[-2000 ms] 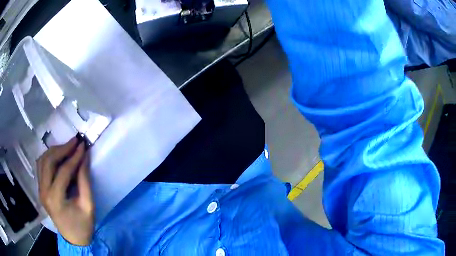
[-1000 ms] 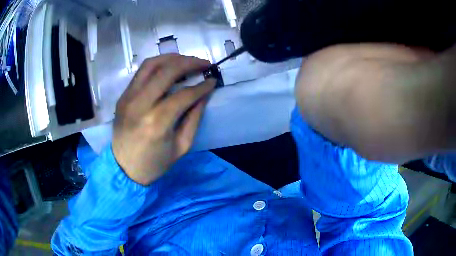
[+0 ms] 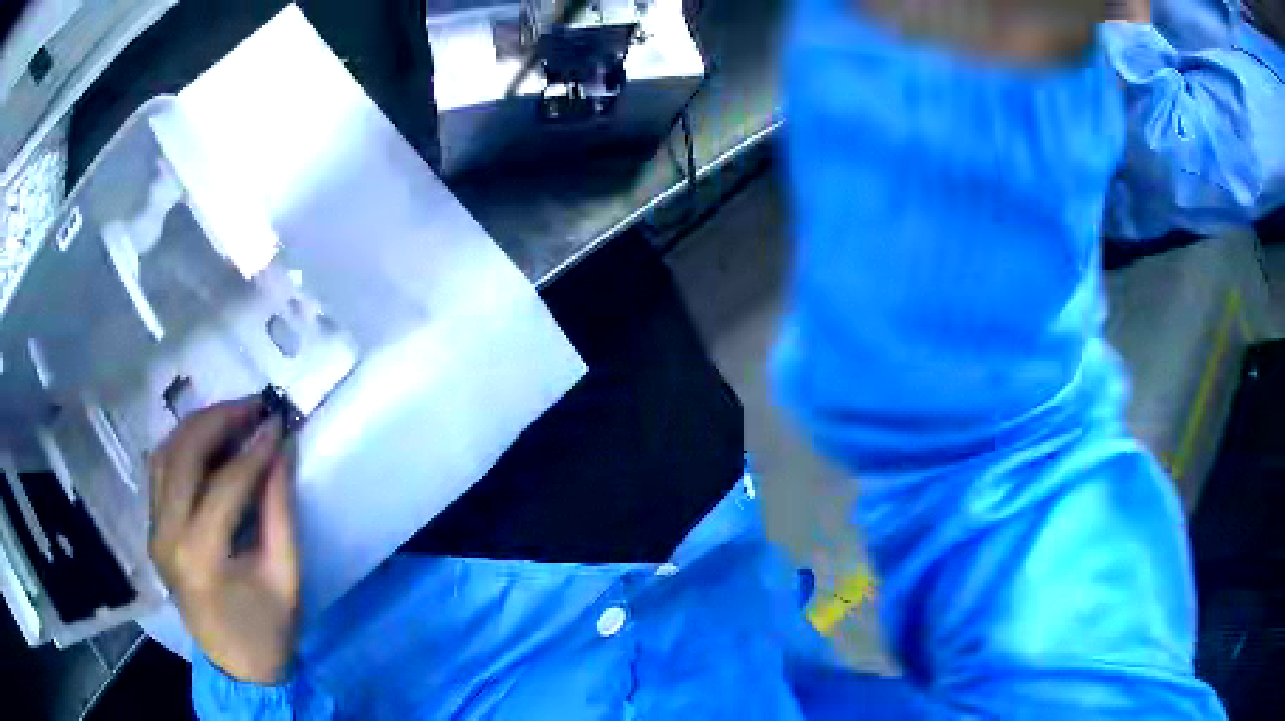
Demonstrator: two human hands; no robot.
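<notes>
The white plastic housing [image 3: 85, 310], with ribs and openings, lies at the left on a white foam sheet [image 3: 465, 338]. My left hand [image 3: 226, 528] is at the housing's near edge, its thumb and fingers pinching a small black component [image 3: 282, 409] against it. My right hand [image 3: 986, 21] is cut off by the top edge, with only a blurred part near the wrist showing. Its fingers, and anything in them, are out of the picture. The electric screwdriver is not in view.
A silver-grey screw feeder [image 3: 493, 113] with a dark mechanism stands behind the foam sheet. The bench edge [image 3: 648, 204] runs diagonally to its right. Another person's blue sleeve [image 3: 1191, 127] is at the top right. A yellow floor line [image 3: 843, 603] shows below.
A second ago my right hand held the black screwdriver, its bit at the component. Now that hand has moved up out of view. The view has swung right, and my left hand remains on the component.
</notes>
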